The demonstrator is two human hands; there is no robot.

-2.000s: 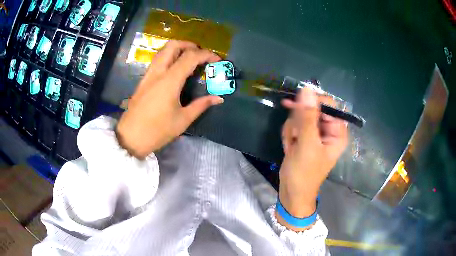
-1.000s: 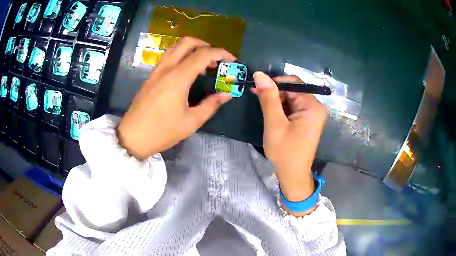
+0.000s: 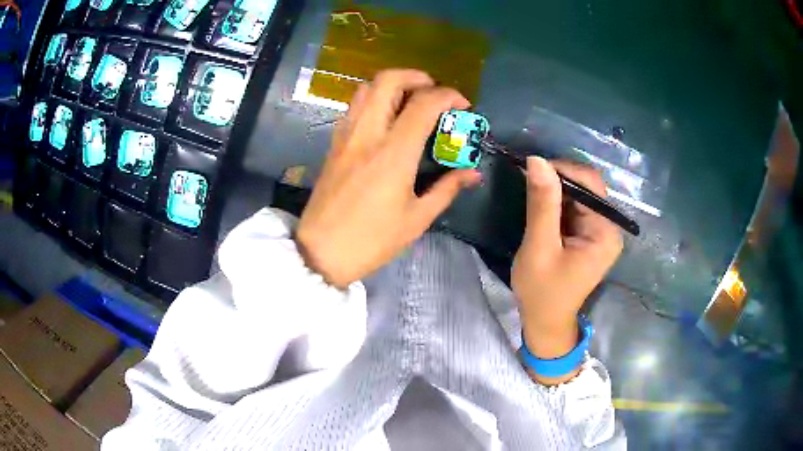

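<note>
My left hand [image 3: 379, 176] holds a small cyan-white circuit board module [image 3: 460, 139] between thumb and fingers. A yellow tape patch [image 3: 450, 147] lies on the module's left part. My right hand [image 3: 568, 238] holds dark tweezers [image 3: 581, 195] like a pen. Their tip is at the module's right edge; whether it touches is too small to tell. A blue band [image 3: 556, 359] is around my right wrist.
A black component tray [image 3: 231, 150] with cyan modules and some bare pockets is at the left. An amber tape sheet [image 3: 405, 53] lies behind my left hand. A shiny film strip [image 3: 607, 163] lies right of centre, a copper-orange strip [image 3: 757, 238] far right. Cardboard boxes [image 3: 57, 348] are lower left.
The yellow patch, absent from the module's face two seconds ago, now shows on it. The right hand came in to the module, then drew back slightly right. The view has shifted.
</note>
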